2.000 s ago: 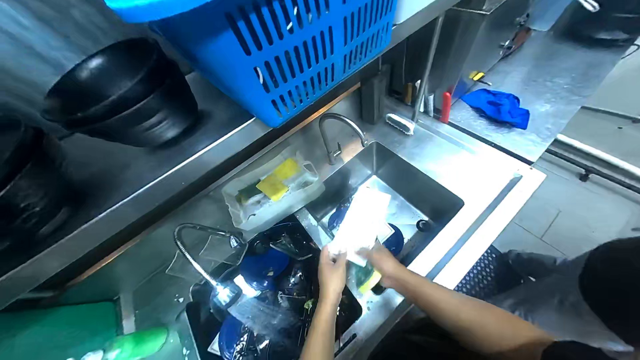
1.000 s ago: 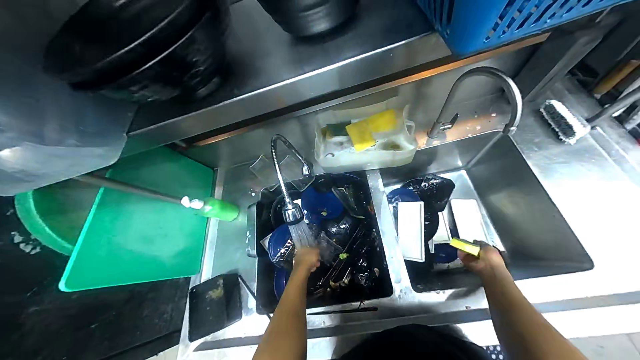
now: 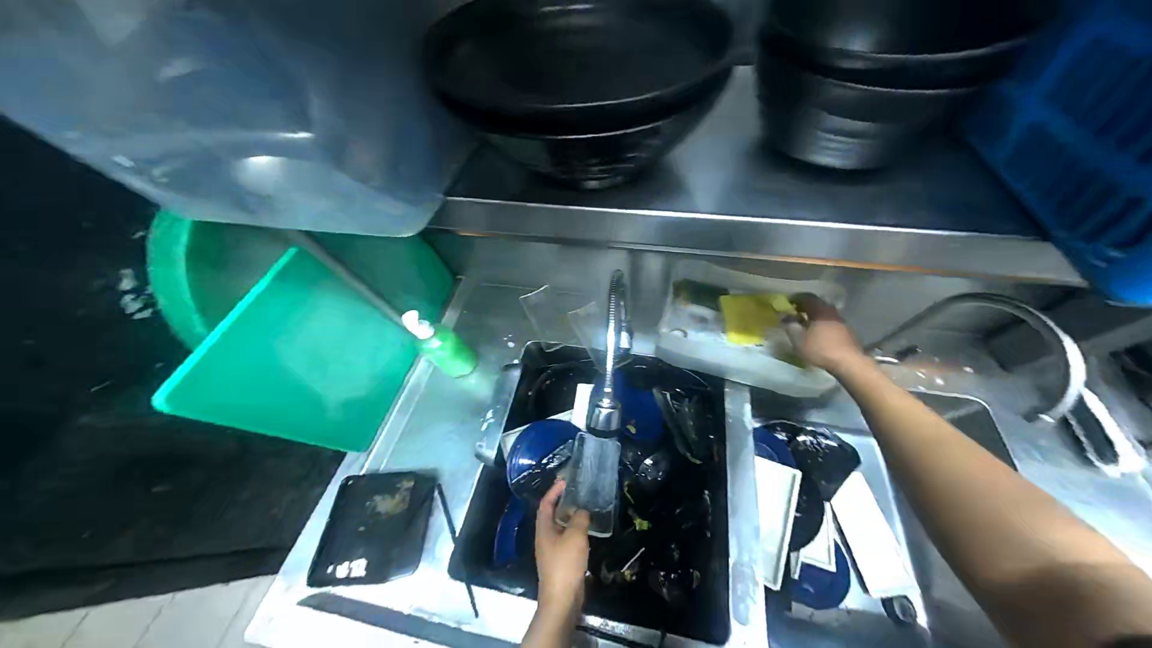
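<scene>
My left hand [image 3: 562, 540] grips a small clear plastic container [image 3: 591, 481] under the left faucet [image 3: 605, 405], over a sink filled with blue bowls [image 3: 540, 450] and black dishes. My right hand [image 3: 819, 333] reaches into a whitish plastic tub [image 3: 747, 360] behind the sinks, its fingers at a yellow sponge [image 3: 749, 317]; whether they close on it is unclear. White rectangular plates [image 3: 776, 513] and blue dishes lie in the right sink.
A steel shelf [image 3: 765, 229] with stacked black bowls [image 3: 580, 90] and a blue basket [image 3: 1080, 135] overhangs the sinks. At left are a green bottle [image 3: 447, 351], a green board [image 3: 288, 360] and a black tray [image 3: 373, 526]. A curved faucet [image 3: 1017, 310] stands right.
My right hand has moved from the right sink, where it held a yellow item, to the tub behind. My left hand stays under the left faucet. The view has swung left.
</scene>
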